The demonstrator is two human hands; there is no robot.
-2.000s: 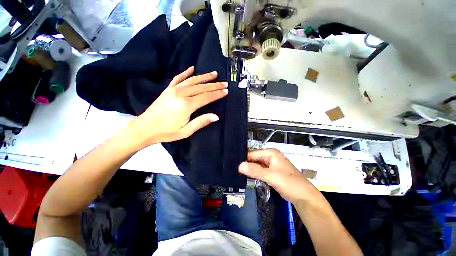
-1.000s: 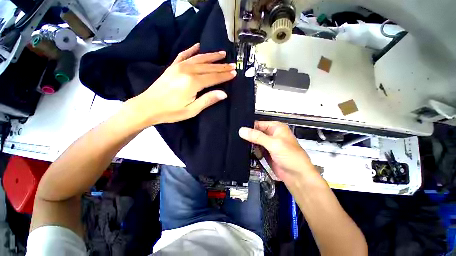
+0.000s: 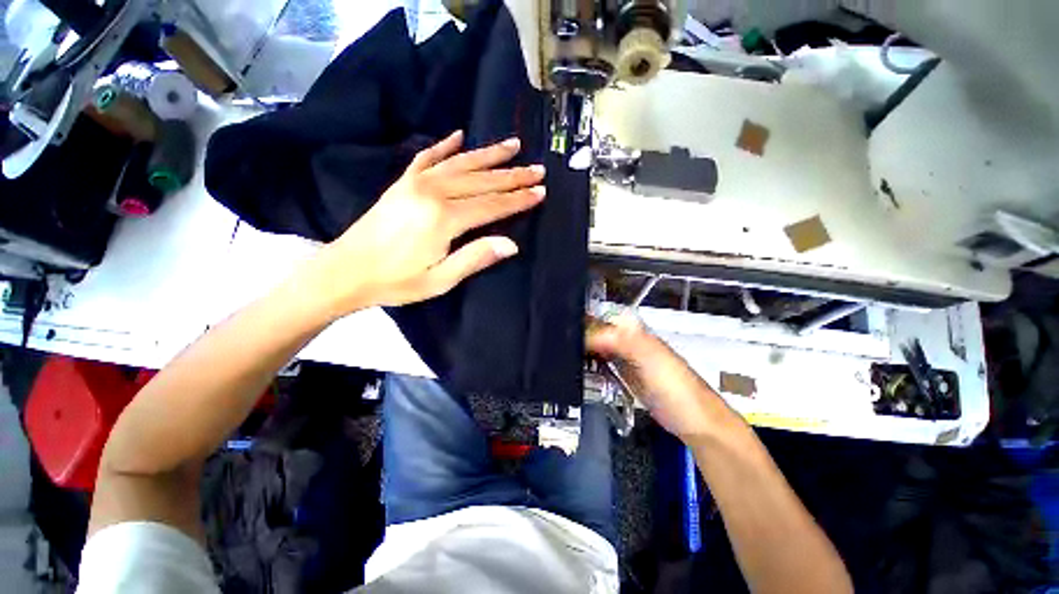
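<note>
The black garment (image 3: 337, 163) is spread on the white table, its straight double-layer waistband (image 3: 560, 290) running under the presser foot (image 3: 561, 139) towards the table's front edge. My left hand (image 3: 447, 226) lies flat on the cloth left of the waistband, fingers apart, holding nothing. My right hand (image 3: 621, 348) is at the waistband's right edge near the front, its fingertips hidden under or behind the cloth, so its grip cannot be told. A metal roller part (image 3: 560, 429) shows below the waistband's front end.
The cream machine head (image 3: 790, 29) is above the work. A grey block (image 3: 676, 172) sits right of the foot. Thread cones (image 3: 171, 157) stand upper left. A red stool (image 3: 76, 418) is at lower left, and a small black tray (image 3: 915, 391) is on the right.
My right hand has moved from the waistband's edge, thumb on top, to partly beneath the cloth. My left hand stays flat on the cloth. The whole view has shifted slightly.
</note>
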